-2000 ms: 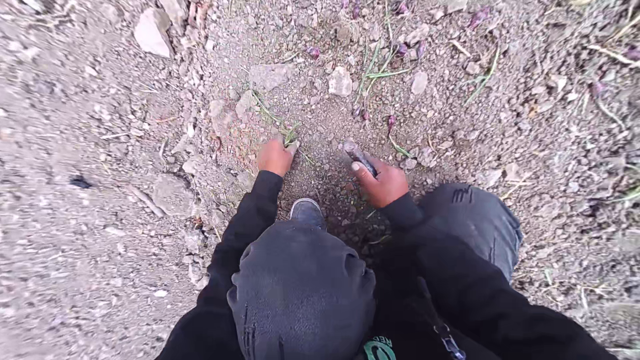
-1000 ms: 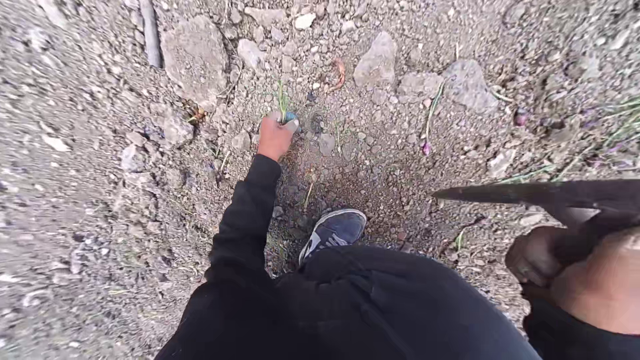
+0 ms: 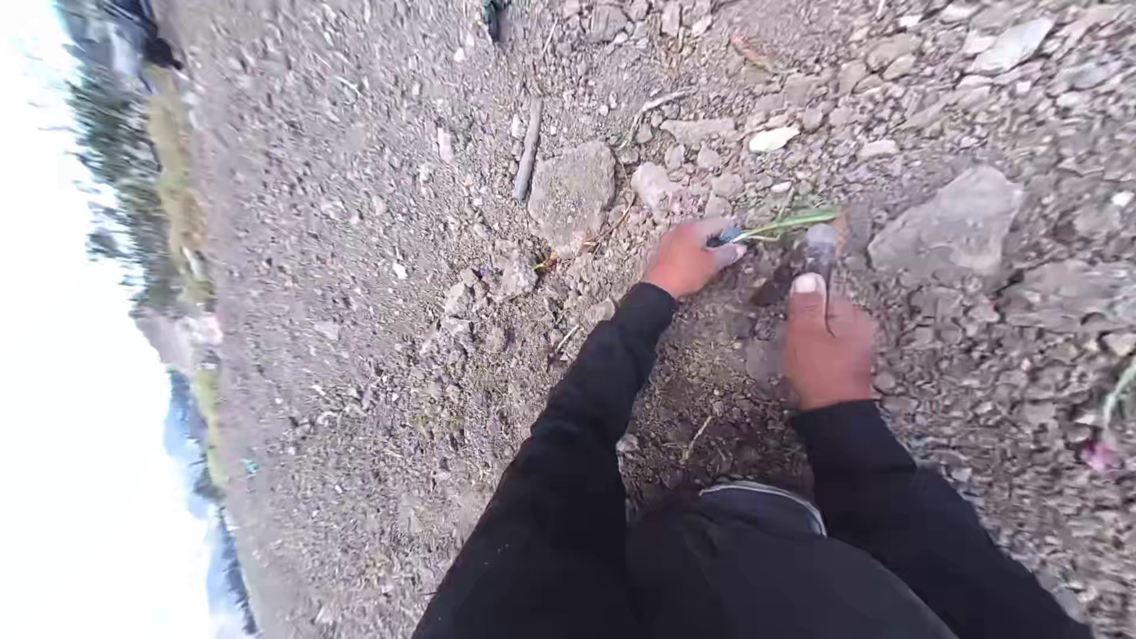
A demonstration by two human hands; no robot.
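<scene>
My left hand (image 3: 688,257) is low over the stony soil, its fingers closed on the base of a thin plant with green leaves (image 3: 799,218). Something small and blue (image 3: 729,236) shows at those fingertips. Just right of it, my right hand (image 3: 827,342) grips a hand tool (image 3: 821,250), thumb along its top. The tool's rounded end is close to the leaves; motion blur and the hand hide the rest of its shape. The tip of my shoe (image 3: 768,499) shows below, between my sleeves.
A large flat stone (image 3: 954,222) lies right of the tool, and another stone (image 3: 572,191) up and left of my left hand. Beside that one is a stick (image 3: 528,151). A purple bulb (image 3: 1100,451) with a green stem lies at the right edge.
One second ago my right hand held a tool with a long pointed blade, raised at the lower right; now it is down beside my left hand. The view has swung left, showing sky.
</scene>
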